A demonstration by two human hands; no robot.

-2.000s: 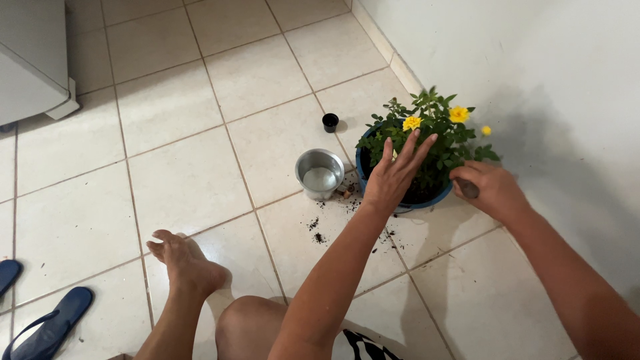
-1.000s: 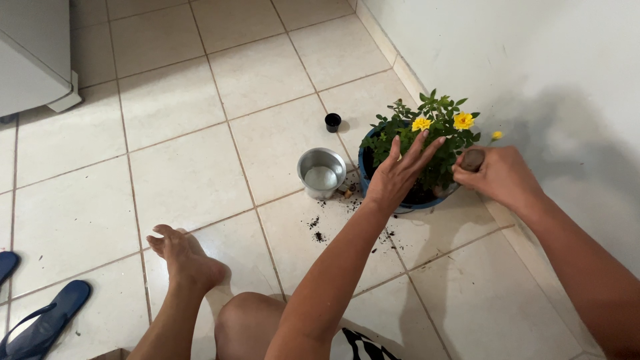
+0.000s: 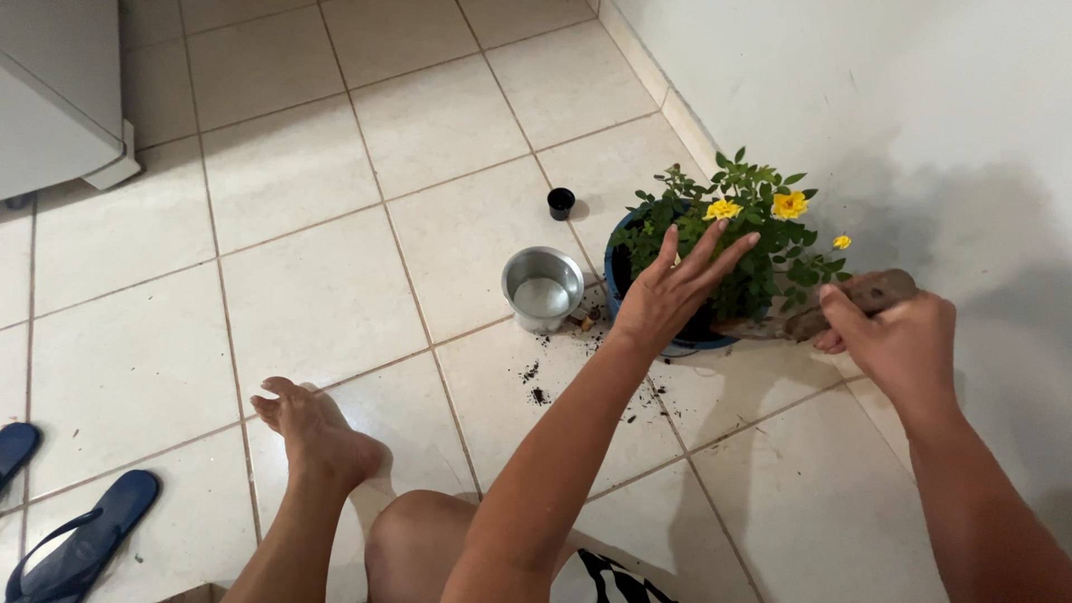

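Observation:
A leafy plant with yellow flowers (image 3: 722,209) stands in a blue pot (image 3: 618,276) close to the wall. My left hand (image 3: 670,285) lies with spread fingers against the foliage over the pot and grips nothing. To the right of the pot, my right hand (image 3: 896,327) is closed on the brown handle of a trowel-like tool (image 3: 879,291). The tool's flat end reaches over the pot's right rim, where leaves and soil partly hide its tip. Dark soil shows in the pot beneath my left hand.
Left of the pot are a metal pot (image 3: 543,289) and a small black cup (image 3: 561,203). Soil crumbs (image 3: 538,395) lie on the tiles. Blue flip-flops (image 3: 92,536) are at lower left, a white appliance (image 3: 63,100) at upper left, my bare foot (image 3: 314,431) between.
My right hand has moved a little to the right with the tool, and more of the tool now shows beside the pot. My left hand stays on the leaves.

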